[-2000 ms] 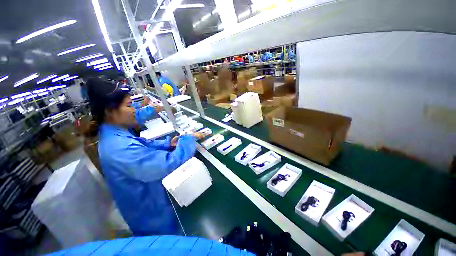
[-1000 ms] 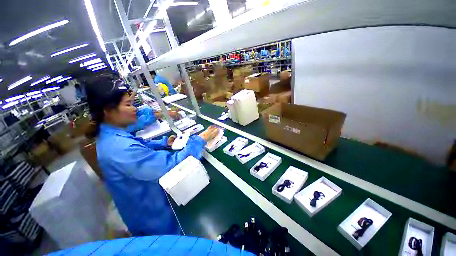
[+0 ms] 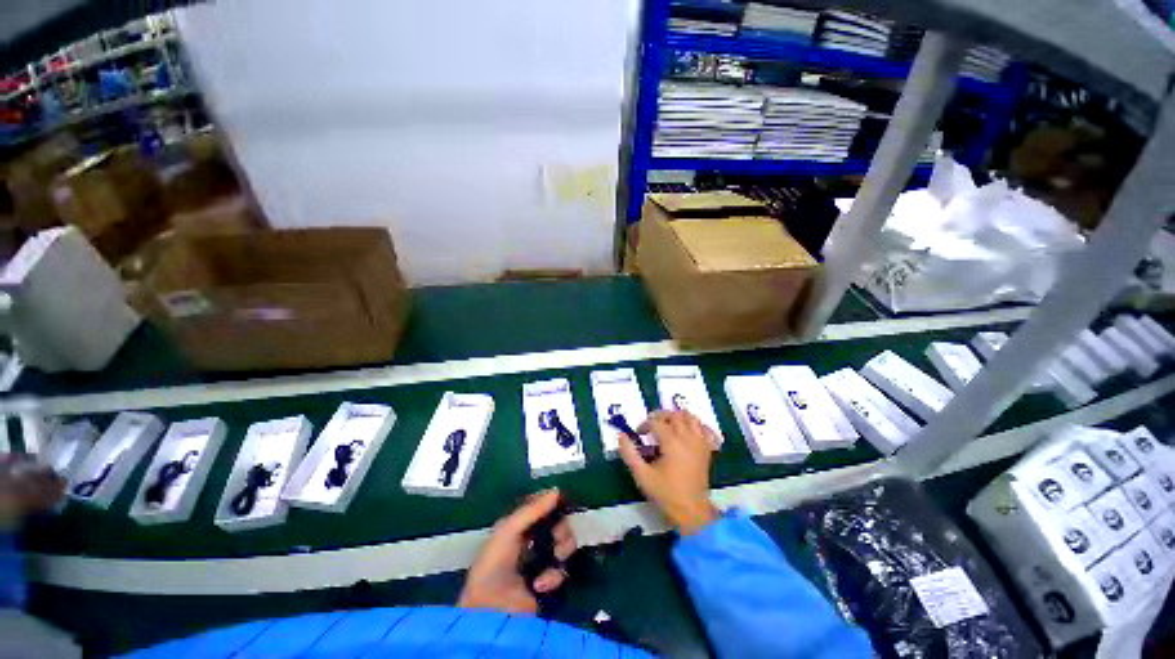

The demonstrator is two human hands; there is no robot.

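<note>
My left hand [image 3: 515, 556] is low in the middle, closed around a bundle of black cables [image 3: 541, 538]. My right hand [image 3: 675, 466] reaches over the belt, its fingertips at a black cable in a narrow white box tray [image 3: 616, 388]. This hand hides the lower parts of that tray and of the tray to its right [image 3: 683, 380]. Several trays to the left each hold a coiled black cable, such as this tray [image 3: 447, 444]. Trays to the right show a black mark inside and no cable, such as this tray [image 3: 765, 418].
The green belt runs between pale rails [image 3: 387, 556]. Beyond it stand an open brown carton [image 3: 277, 299] and a squarer carton [image 3: 724, 268]. At right lie a shiny black bag [image 3: 889, 566] and stacked white boxes [image 3: 1082, 528]. A slanting post [image 3: 889, 180] crosses the right. A blurred hand shows [image 3: 28, 489] far left.
The view has swung to the right, away from the neighbouring worker. Both my hands now show, the left with cables and the right over a tray.
</note>
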